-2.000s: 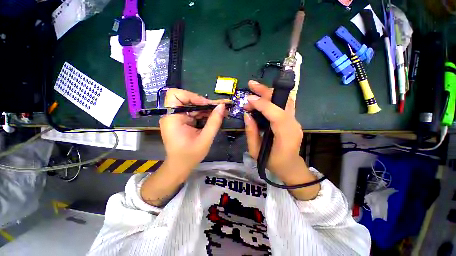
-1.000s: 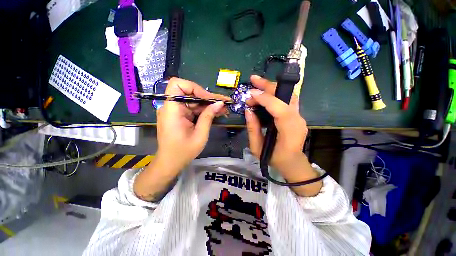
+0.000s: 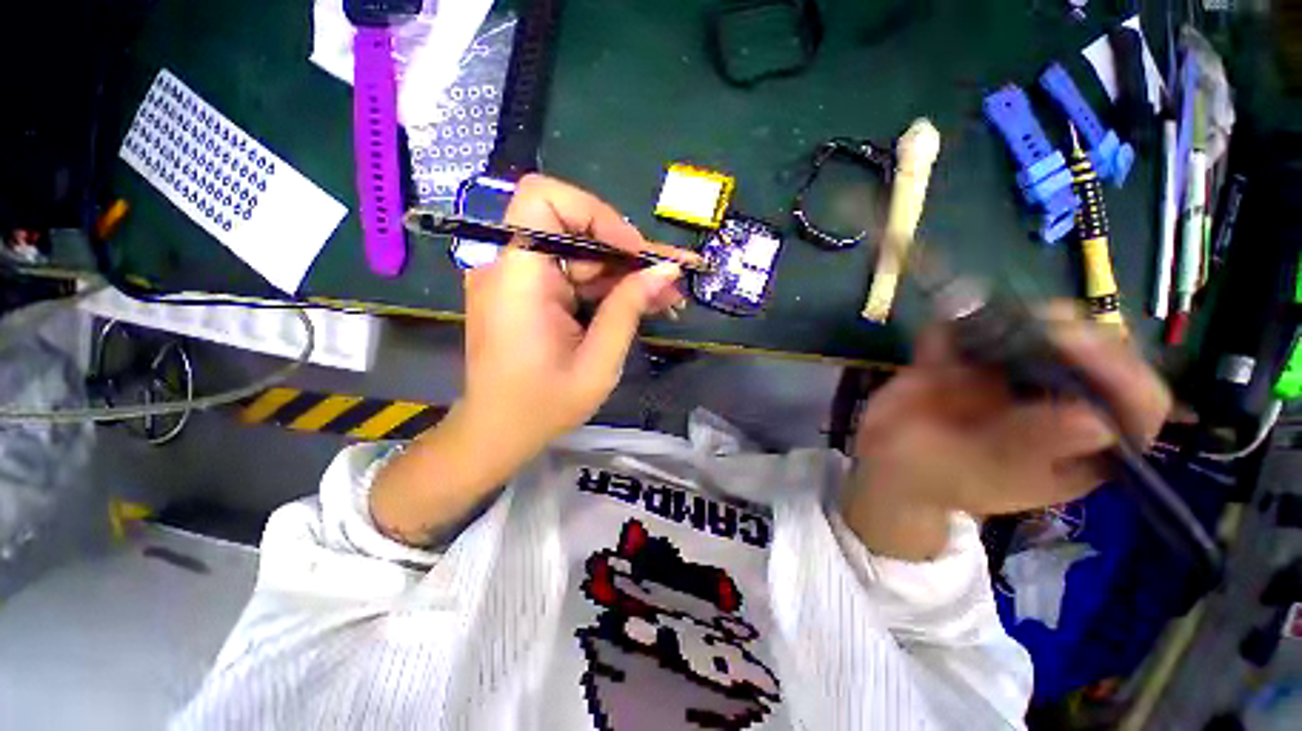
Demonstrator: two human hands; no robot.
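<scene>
My left hand (image 3: 550,314) is shut on dark tweezers (image 3: 571,246), whose tips reach the left edge of the watch circuit board (image 3: 745,266). The board lies at the front edge of the green mat, with the yellow and white battery (image 3: 695,196) just behind it. My right hand (image 3: 1007,421) is blurred, to the right of the board and in front of the bench edge. It holds the soldering iron (image 3: 1007,340), also blurred, with its cord trailing down to the right. Whether the tweezers grip the board cannot be told.
Behind and right of the board are a dark watch housing (image 3: 840,193), a cream stick (image 3: 904,214) and a square black ring (image 3: 767,39). Blue straps (image 3: 1031,157) and a striped screwdriver (image 3: 1091,236) lie right. A purple strap (image 3: 379,157), black strap (image 3: 526,93) and label sheet (image 3: 231,179) lie left.
My right hand has let go of the board and moved right and down with the soldering iron, uncovering the board, housing and cream stick. The view has shifted, so bench items appear higher.
</scene>
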